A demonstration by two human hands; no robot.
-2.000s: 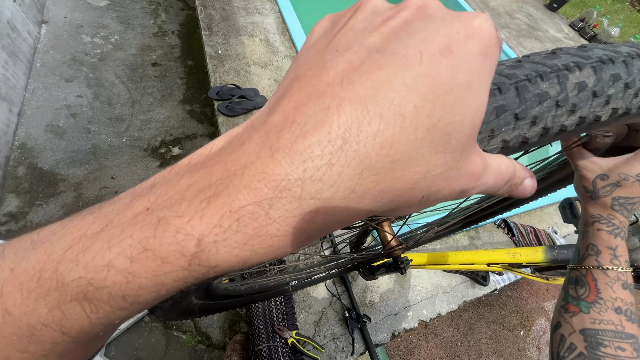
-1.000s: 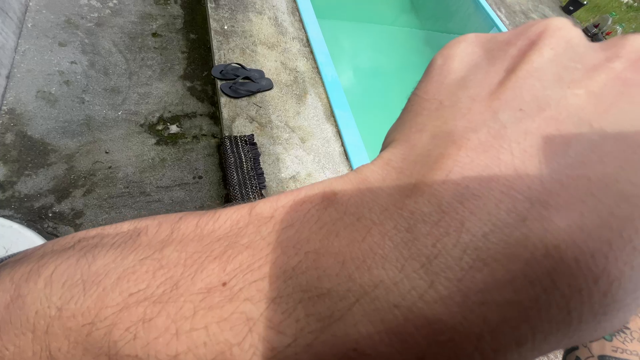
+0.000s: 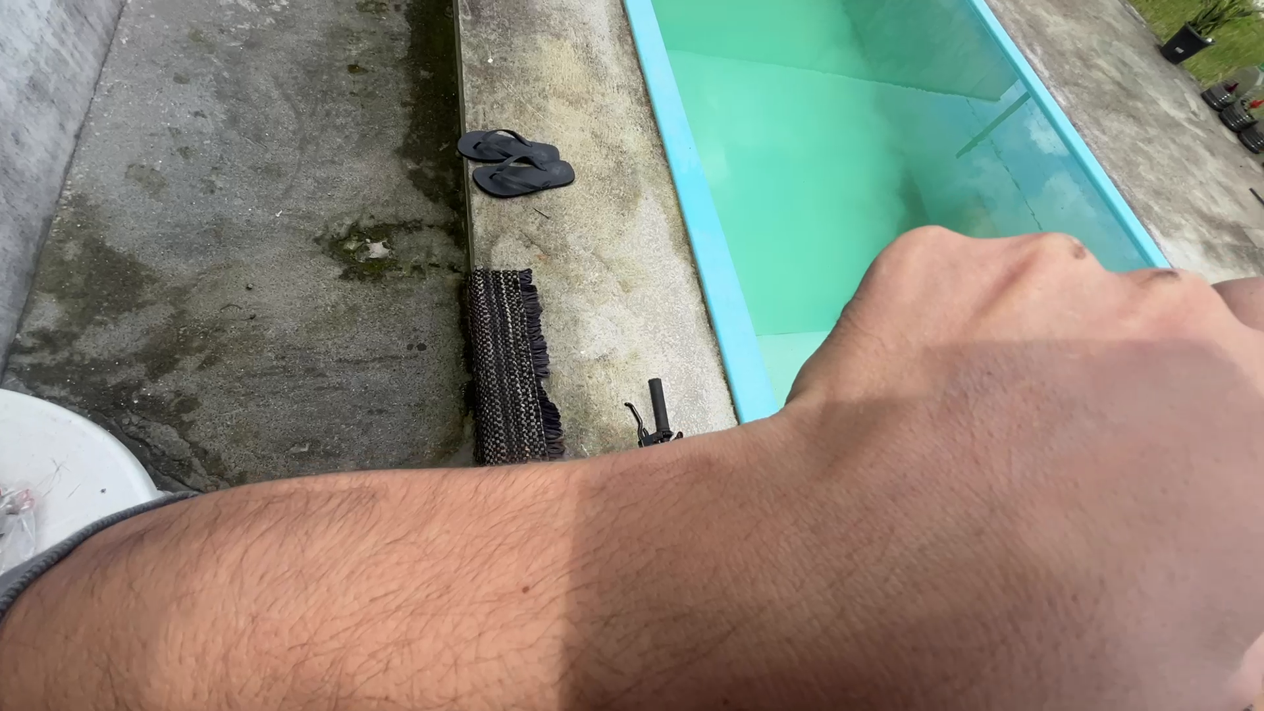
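Note:
My left hand (image 3: 1037,395) fills the lower right of the head view, seen from its back, very near the camera. Its forearm reaches across from the lower left. The fingers are out of sight, so whether it holds anything cannot be told. Above the forearm shows a black handlebar grip (image 3: 658,403) with a brake lever (image 3: 637,421) beside it; the forearm hides what lies below. My right hand is not in view.
Black flip-flops (image 3: 523,176) and a woven dark rug (image 3: 506,365) lie on the concrete ledge beside a pool with a light blue rim (image 3: 703,217). A white round surface (image 3: 69,464) stands at the lower left. Potted plants (image 3: 1186,42) are at the upper right.
The tyre, spokes and yellow frame seen two seconds ago are out of sight, as is the tattooed right hand. My left forearm now covers the bottom of the view. A handlebar grip has come into sight since one second ago.

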